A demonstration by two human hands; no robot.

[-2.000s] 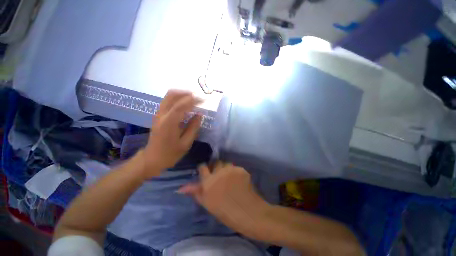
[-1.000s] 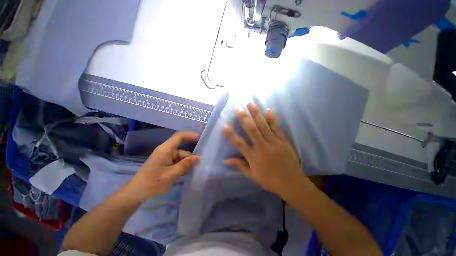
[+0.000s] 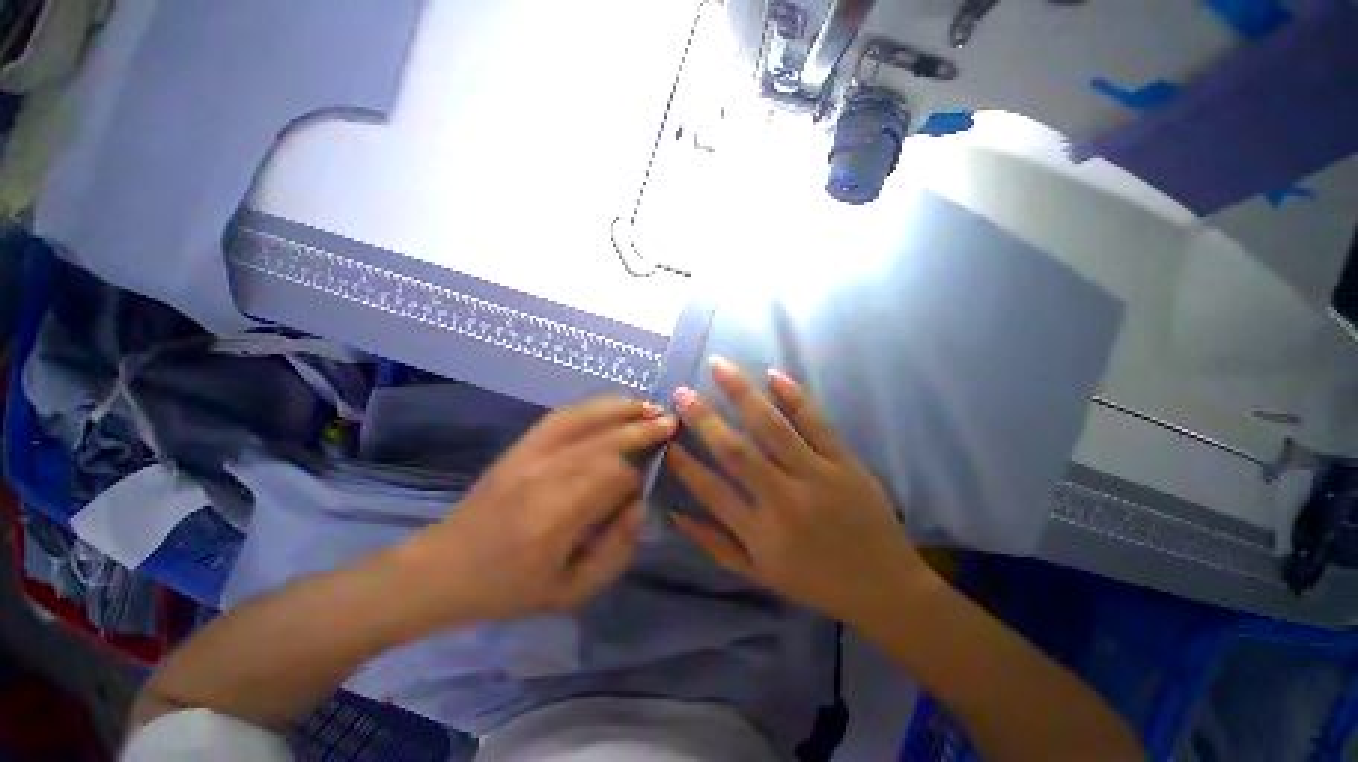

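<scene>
A light blue-grey garment panel (image 3: 990,350) lies on the white table from the bright glare down over the front edge. Its narrow folded edge (image 3: 690,343) runs down its left side. My left hand (image 3: 559,499) pinches this edge near the ruler, fingertips on the fold. My right hand (image 3: 797,499) lies on the panel just right of the fold, fingers spread, its fingertips close to the left ones. The presser foot area (image 3: 792,67) is above the hands, partly lost in glare. A dark cylindrical attachment (image 3: 868,142) stands right of it.
Another panel (image 3: 194,134) with a curved notch lies at left. The ruler strip (image 3: 447,305) runs along the table's front edge. A metal rod (image 3: 1184,432) with a black clamp (image 3: 1323,514) is at right. Blue baskets with cloth stand below, with a red basket (image 3: 90,633) lower left.
My left hand has moved up and right along the fold and now pinches it near the table edge. My right hand has slid slightly down, its fingers still on the cloth.
</scene>
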